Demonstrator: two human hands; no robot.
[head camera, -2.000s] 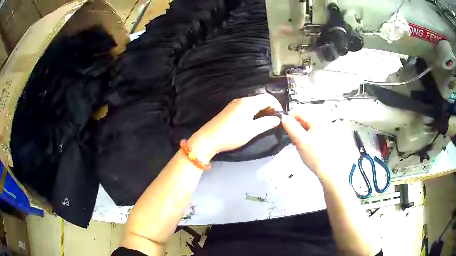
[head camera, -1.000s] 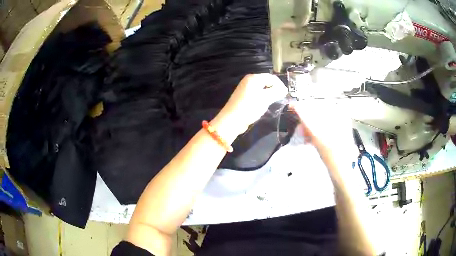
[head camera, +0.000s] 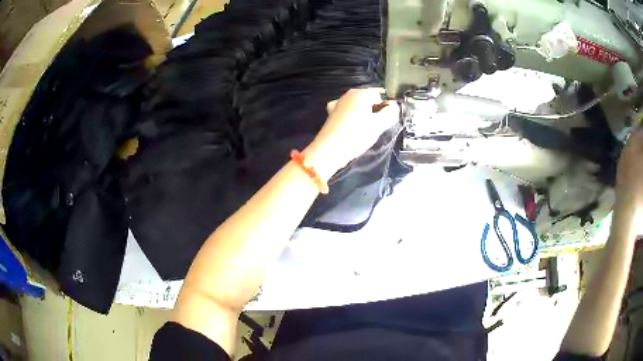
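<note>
A black panel (head camera: 352, 201) with a shiny face lies at the left end of the sewing machine head (head camera: 416, 53). My left hand (head camera: 361, 121) grips its upper edge beside the presser foot area (head camera: 417, 113); the fingertips are hidden against the machine. My right hand (head camera: 629, 166) is at the far right edge of the picture, partly cut off; what its fingers do cannot be seen. A row of sewn black panels (head camera: 303, 77) lies in ribbed folds to the left of the machine.
Scissors with blue handles (head camera: 509, 240) lie on the white table (head camera: 423, 247) right of the panel. An open carton (head camera: 17, 113) with loose black panels (head camera: 84, 190) stands at the left. A white spool (head camera: 623, 79) is at the machine's right.
My right hand has left the needle area and moved to the far right edge. My left hand has moved slightly up toward the presser foot, still on the panel.
</note>
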